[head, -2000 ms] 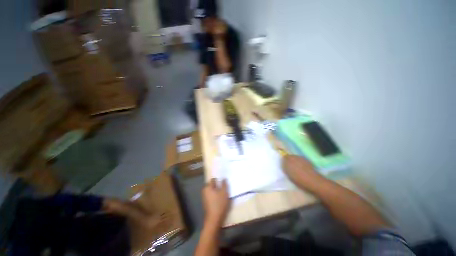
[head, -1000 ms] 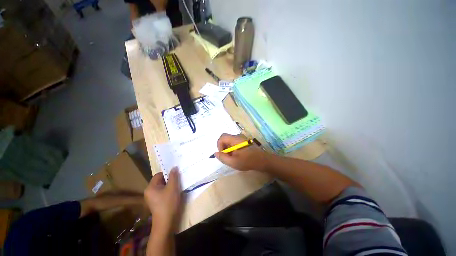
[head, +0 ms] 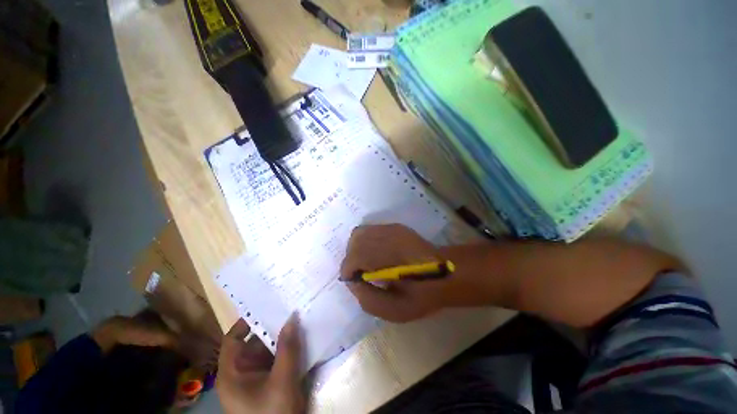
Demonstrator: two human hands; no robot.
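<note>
A white printed form (head: 299,242) with punched holes along its edges lies over a clipboard (head: 212,150) on the light-wood desk. My right hand (head: 392,271) holds a yellow pen (head: 408,272) with black ends, its tip at the form's surface. My left hand (head: 263,368) is at the form's lower left edge, thumb on top of the paper, with the other fingers partly hidden at the desk's edge.
A black metal detector (head: 242,81) lies across the clipboard's top. A smartphone (head: 553,85) rests on a thick pad of forms (head: 461,105) at right. Label slips (head: 335,69) and a black pen (head: 325,19) lie beyond. Another person's arm (head: 133,331) and a carton (head: 166,263) are at lower left.
The view has moved closer down to the desk, so the form and pad look larger. My right hand still holds the pen on the form, and my left hand stays at its edge.
</note>
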